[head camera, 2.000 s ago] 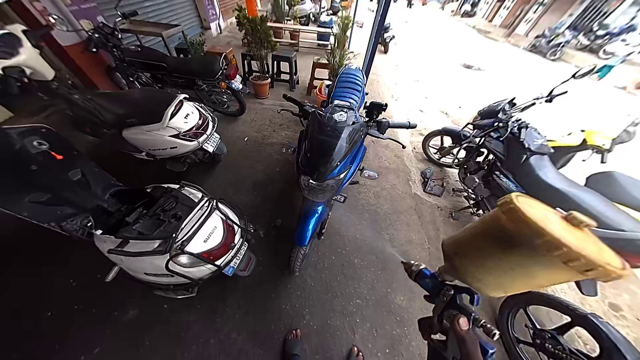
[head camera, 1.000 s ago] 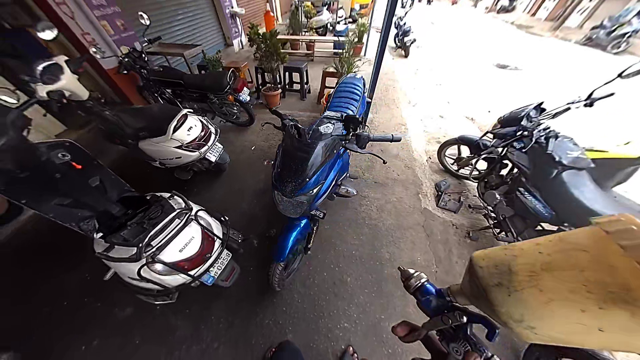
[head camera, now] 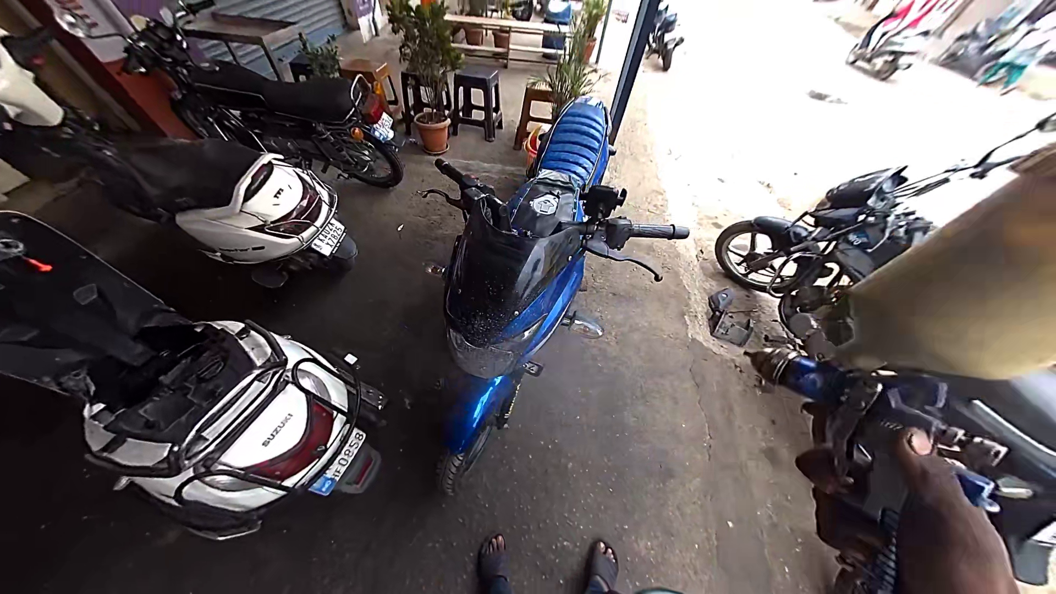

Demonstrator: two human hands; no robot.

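At the lower right my right hand (head camera: 924, 495) is wrapped around the handle of a blue and black spray gun (head camera: 858, 396). The gun's nozzle points left, and a yellowish translucent container (head camera: 965, 272) sits on top of it, cut off by the right edge. Left of the nozzle, apart from it, a blue motorcycle (head camera: 511, 280) stands facing me, with droplets on its dark windscreen and headlight. Its ribbed blue seat (head camera: 577, 136) is at the far end. My left hand is out of view.
White scooters (head camera: 280, 445) (head camera: 272, 210) and a black motorcycle (head camera: 280, 99) stand on the left. Another motorcycle (head camera: 833, 239) is at the right, dark parts (head camera: 730, 318) beside it on the ground. Stools (head camera: 477, 99), a potted plant (head camera: 431, 132) and a blue post (head camera: 634, 70) are behind.
The spray gun is still in my right hand, and spray seen at its nozzle two seconds ago no longer shows. The blue motorcycle has stayed in place.
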